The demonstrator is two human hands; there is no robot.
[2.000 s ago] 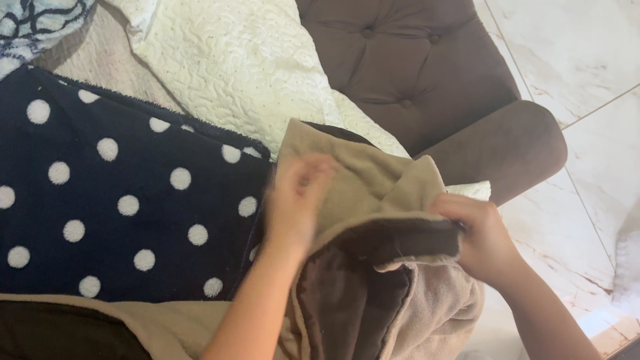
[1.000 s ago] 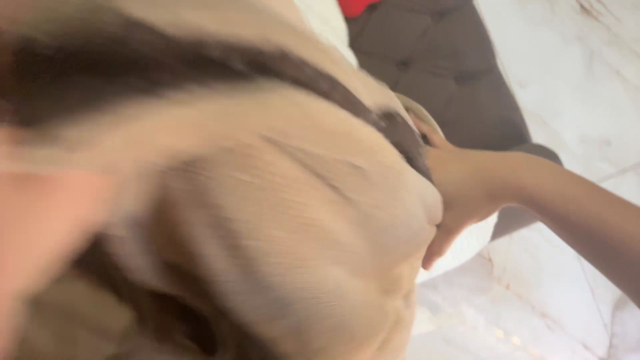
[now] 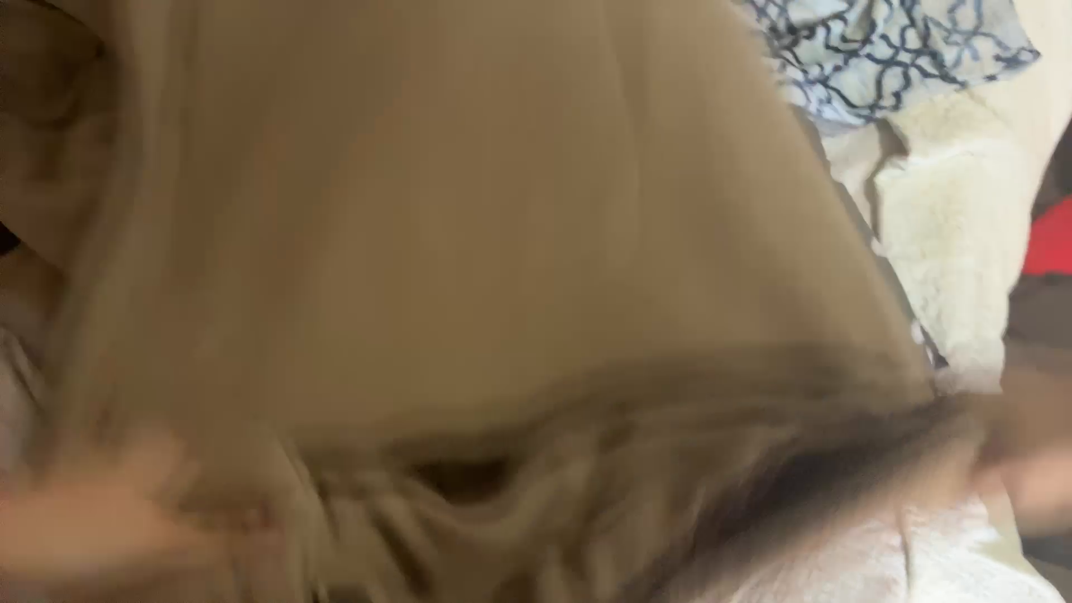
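A large brown fleece blanket (image 3: 502, 226) with a darker brown band spreads across most of the view, its lower part bunched in folds. At the lower left is my left hand (image 3: 109, 511), badly blurred, against the blanket; its grip cannot be made out. My right hand (image 3: 1034, 473), also blurred, is at the right edge, closed on the dark-banded corner of the blanket. The blanket hides much of what lies beneath it.
Beyond the blanket on the right lie a cream quilted cover (image 3: 946, 243) and a white cloth with a dark looping pattern (image 3: 896, 50). Something red (image 3: 1051, 239) shows at the right edge, above part of a dark tufted seat (image 3: 1038, 318).
The brown blanket, bunched between my hands two seconds ago, is now spread wide, with my hands far apart. It hides the spot where the navy polka-dot fabric showed. The view has shifted a lot.
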